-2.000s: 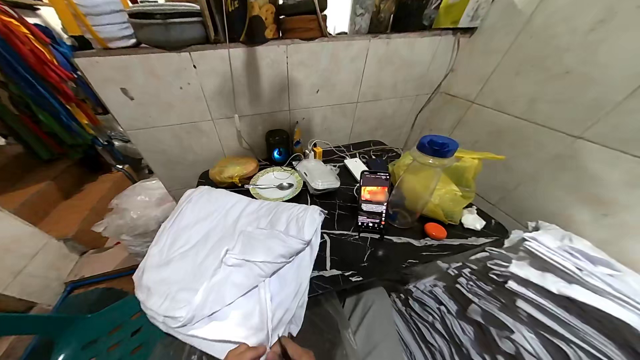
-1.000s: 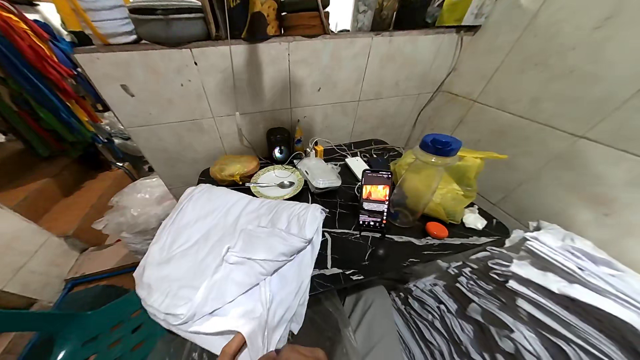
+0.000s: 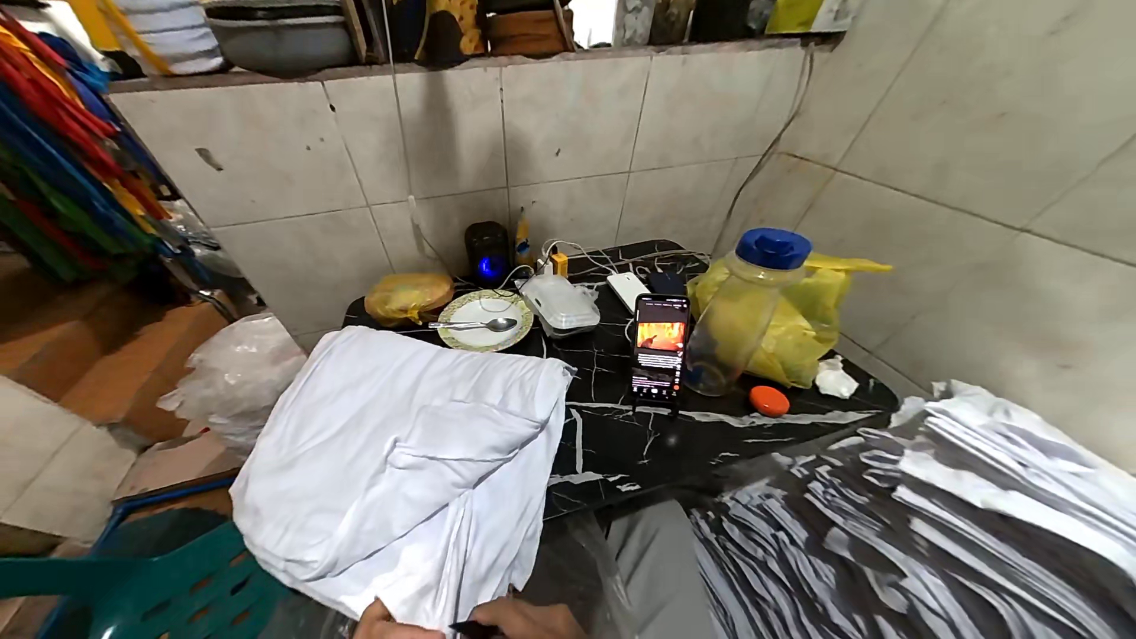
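Note:
A folded white cloth garment (image 3: 382,444) lies over the left part of the black marbled table, its near end reaching the bottom edge of the view. There my left hand (image 3: 390,621) pinches the near edge of the fabric. Just to its right, my right hand (image 3: 524,619) holds a small dark pointed tool (image 3: 475,628) against the cloth; its kind cannot be told. Both hands are partly cut off by the frame.
The marbled table (image 3: 612,453) bears a plate with a spoon (image 3: 484,321), a clear plastic container (image 3: 561,304), a lit phone (image 3: 658,351), a blue-lidded plastic jar (image 3: 741,311) and an orange cap (image 3: 769,401). Stacked white-and-grey fabric (image 3: 887,532) lies right, a green plastic chair (image 3: 177,577) left.
My hands were close together on the cloth edge two seconds ago; now they are slightly apart, and a dark tool shows in my right hand.

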